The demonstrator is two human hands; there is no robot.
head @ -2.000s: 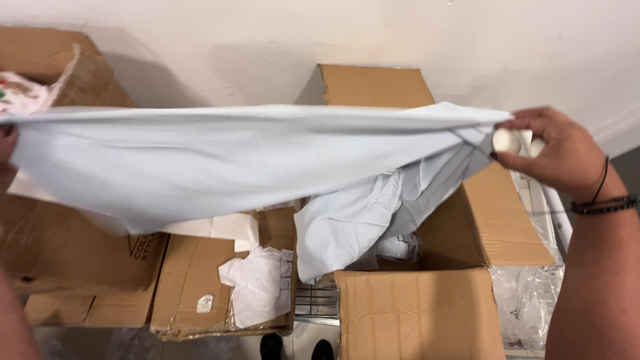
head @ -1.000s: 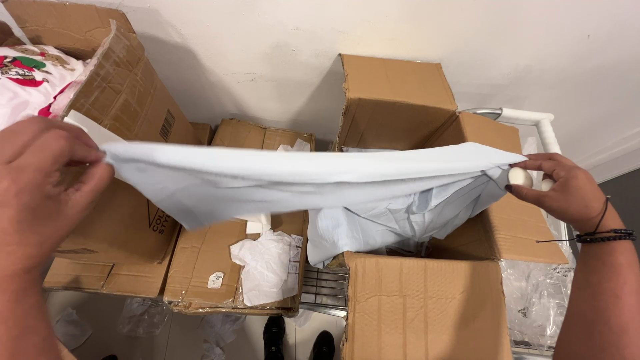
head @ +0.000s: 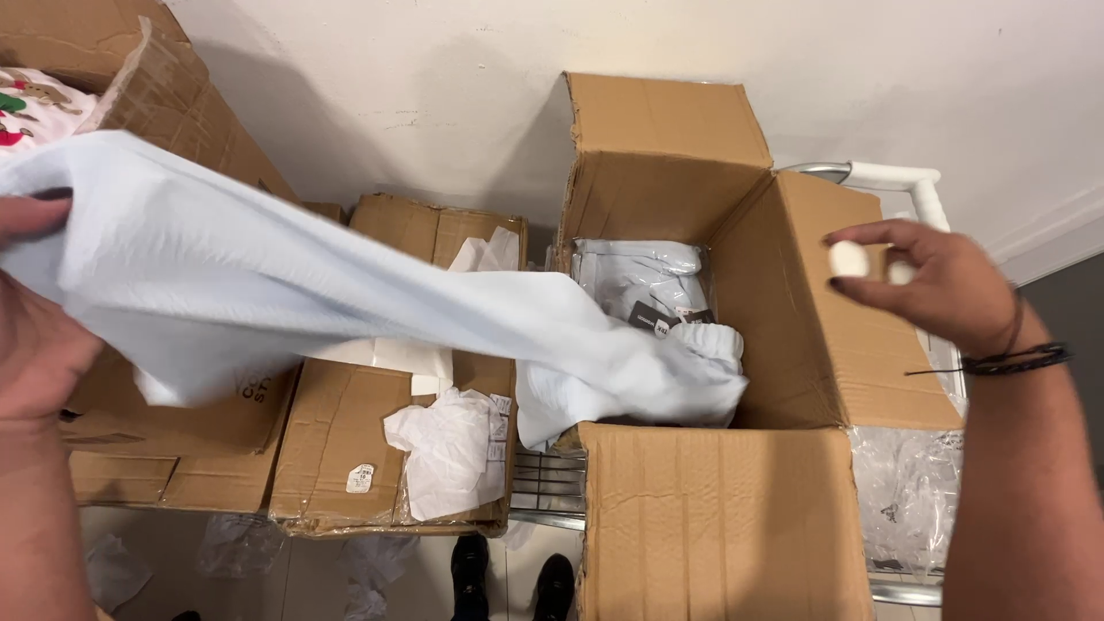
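A light blue garment (head: 345, 285) stretches from the left edge into an open cardboard box (head: 776, 293). My left hand (head: 39, 319) grips the garment's left end, its fingertips partly hidden by the cloth. At the right, my right hand (head: 931, 285) is off the cloth and holds a round white object (head: 849, 259) between thumb and fingers; a second white piece shows behind it, perhaps part of the same thing. Inside the box lie more light blue clothes in clear plastic (head: 647, 267), with a dark tag (head: 651, 319) beside them.
A closed box (head: 336, 431) with crumpled white paper (head: 448, 448) on top stands left of the open box. Farther left, a taller box (head: 207, 129) holds a printed garment (head: 43, 103). A wire rack (head: 552, 483) and a white-padded rail (head: 897, 177) show around the boxes; plastic lies on the floor.
My right hand has let go of the garment's right end, which has dropped into the open box. My left hand has moved left with its end, and the cloth is no longer stretched straight between both hands.
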